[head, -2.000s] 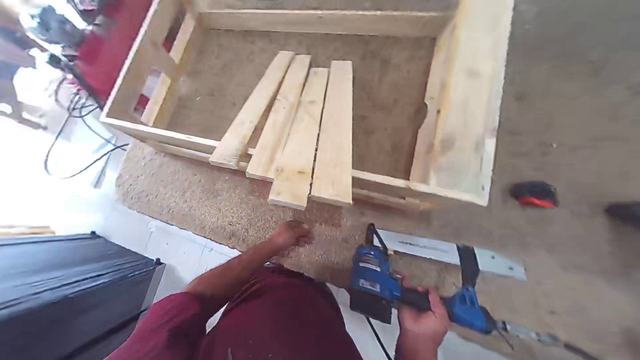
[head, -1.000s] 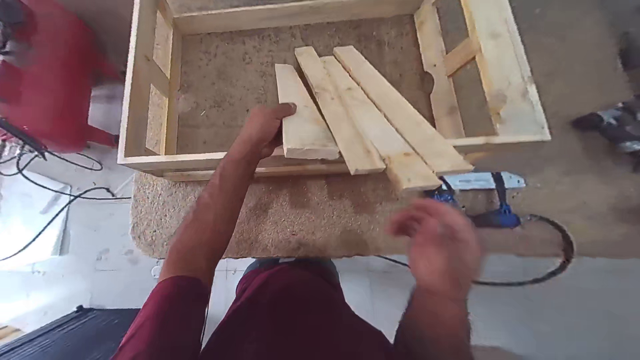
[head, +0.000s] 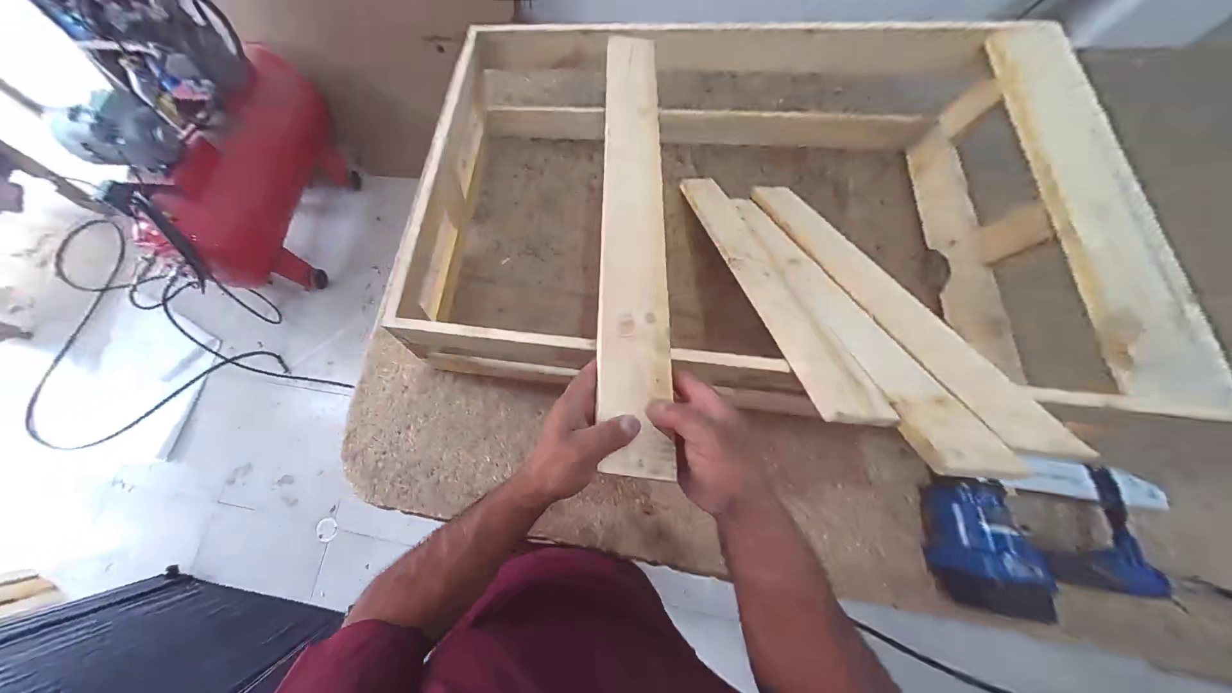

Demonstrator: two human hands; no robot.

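Observation:
A pale wooden board lies front to back across the rectangular wooden frame, its near end reaching past the front rail. My left hand grips that end from the left, thumb on top. On its right edge my right hand holds the same end. To the right, several loose boards lie slanted over the front rail, partly overlapping. A blue nail gun rests on the worktable at the lower right, beside the near ends of those boards.
The frame sits on a particleboard worktable with a rounded front left corner. A red air compressor stands on the floor at the left, with a black hose coiled near it. A black covered object is at the lower left.
One board has moved apart from the loose boards to the left and now lies across the frame. My right hand, which held the nail gun in the earliest frame, is now on this board.

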